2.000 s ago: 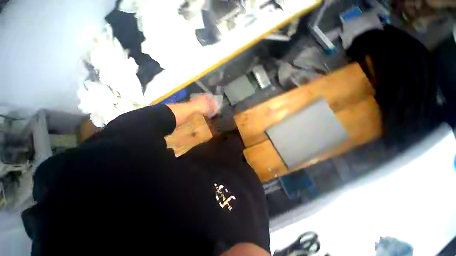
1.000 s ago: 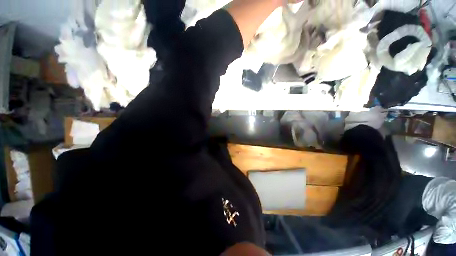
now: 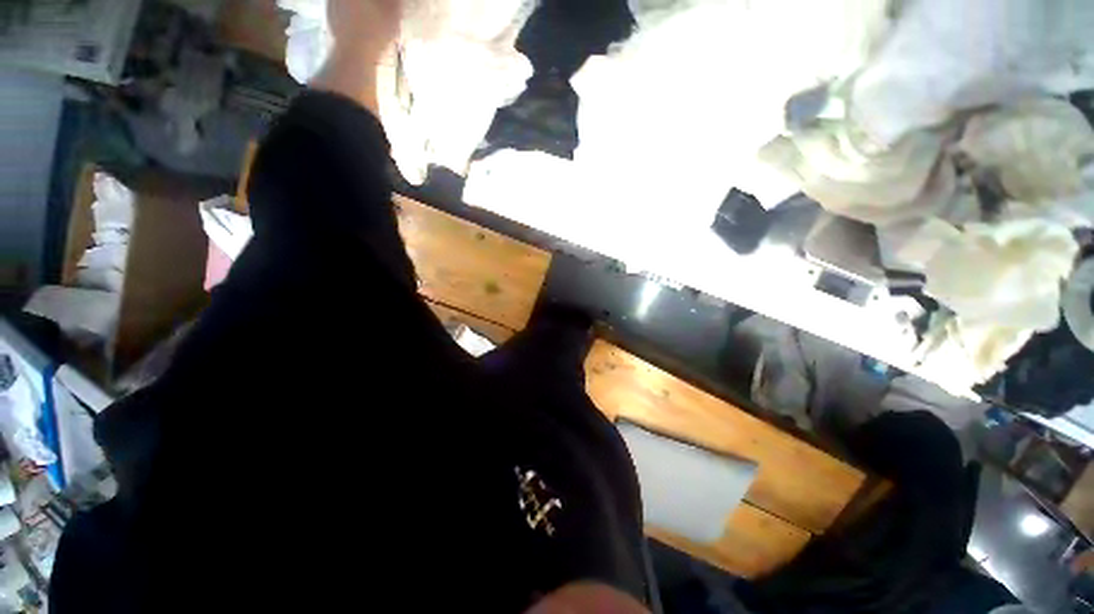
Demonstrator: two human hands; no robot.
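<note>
My left arm, in a black sleeve, reaches up to the top left. My left hand is at the top edge, partly cut off, beside a heap of off-white cloth pieces. Its fingers do not show, so I cannot tell whether it holds cloth. The heap lies on the overexposed white side table. More cream pieces lie bunched towards the right of it. Black cloth lies between the heaps. My right hand is not in view; only a patch of skin shows at the bottom edge.
A wooden bench with a flat grey pad stands below the table. A dark garment is at its right end. Another wooden bench top is near my arm. An open cardboard box with white pieces beside it is at the left.
The view has swung, and the table and bench now slant down to the right. My left arm has moved from the cream pieces towards the white heap at the table's left.
</note>
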